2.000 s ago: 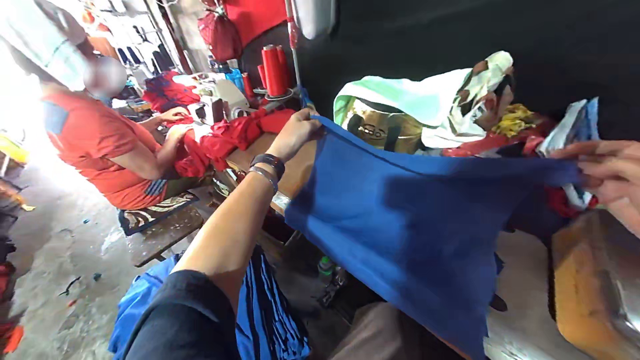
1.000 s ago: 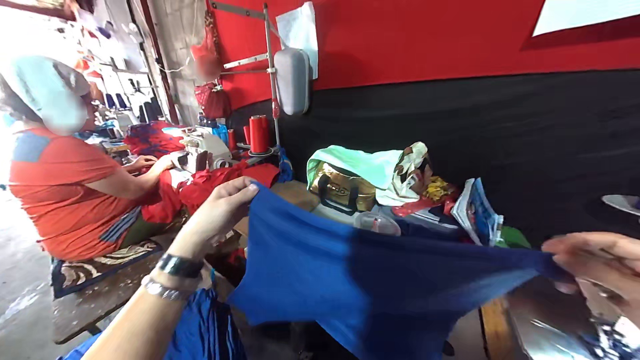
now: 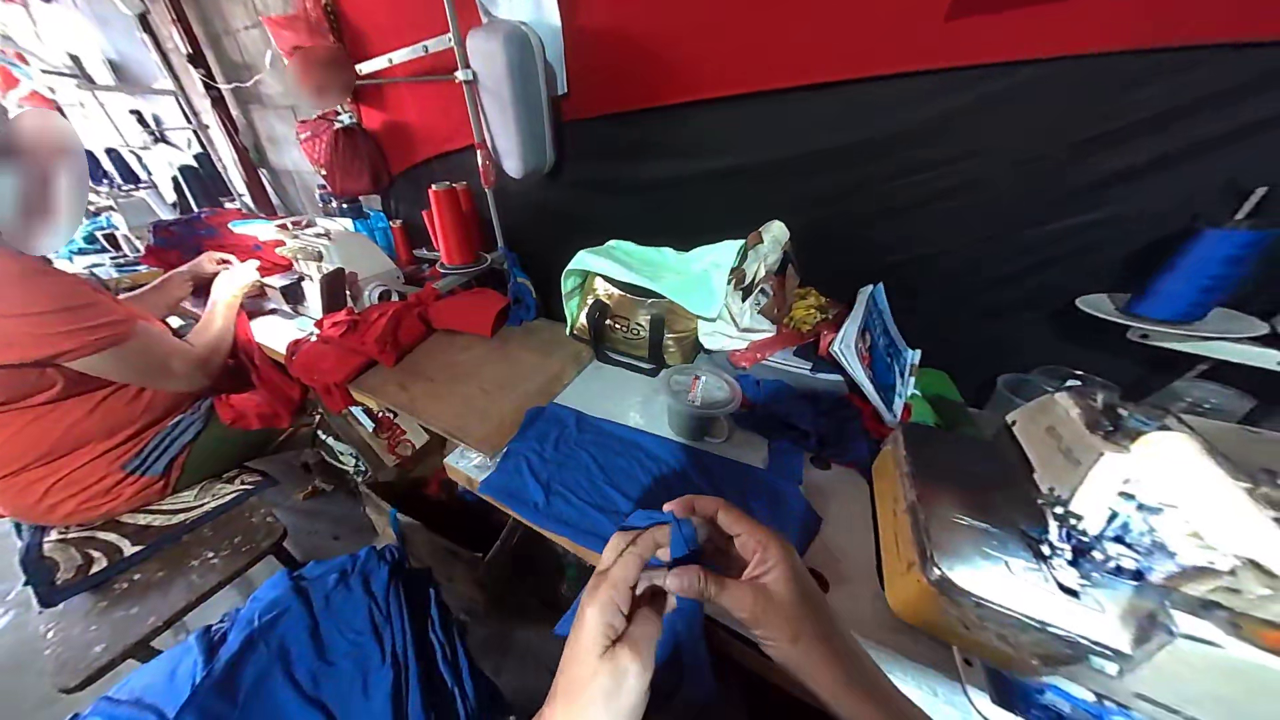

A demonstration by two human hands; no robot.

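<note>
Both of my hands are close together at the table's front edge. My left hand (image 3: 620, 610) and my right hand (image 3: 745, 580) pinch a small folded part of a narrow blue fabric piece (image 3: 683, 540) between thumbs and fingers; its lower end hangs below them. Behind my hands a larger blue fabric panel (image 3: 600, 465) lies fairly flat on the table, partly over the front edge. A lidded clear plastic container (image 3: 700, 400) stands at the panel's back edge. At the lower left is a heap of blue fabric (image 3: 320, 640).
An industrial sewing machine (image 3: 1040, 540) stands at the right, a blue thread cone (image 3: 1200, 275) above it. A gold bag (image 3: 640, 325) and a brown board (image 3: 480, 380) are on the table. At the left a co-worker in an orange shirt (image 3: 90, 400) handles red fabric by another machine.
The blue panel stretched between my hands earlier is no longer held up; a blue panel now lies on the table. My hands have come together around a narrow blue piece. The view has shifted right.
</note>
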